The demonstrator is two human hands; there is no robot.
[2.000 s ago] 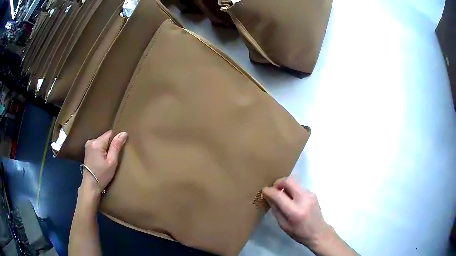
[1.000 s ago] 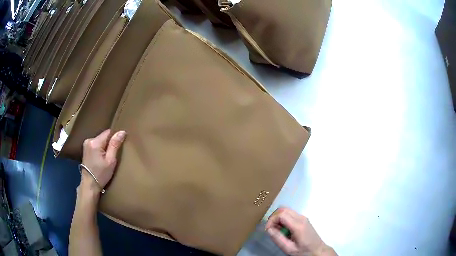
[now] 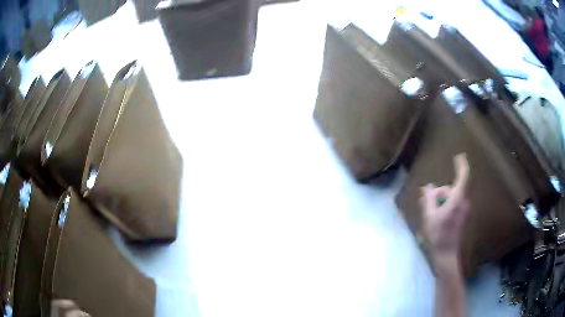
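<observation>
My right hand [image 3: 443, 213] is blurred, in front of a brown bag [image 3: 483, 186] in the right-hand group. Its index finger points up, and the other fingers are curled round a small green-handled tool [image 3: 441, 201], which is mostly hidden. Whether the finger touches the bag is unclear. My left hand [image 3: 68, 309] is cut off by the bottom edge at the far left. Only its fingers show, at the lower part of a brown bag [image 3: 102, 266]; its grip cannot be made out. No logo can be made out on the bags.
Brown bags stand in a row on the left [image 3: 139, 161] and in a group on the right [image 3: 365, 105]. Another bag [image 3: 210, 40] stands at the top centre. White tufts show at several bag corners. The white worktable [image 3: 260, 186] lies between the groups.
The view has swung to the right and up over the table. The large flat bag is no longer in front of me. My right hand has moved to the right-hand bags, with its index finger now extended.
</observation>
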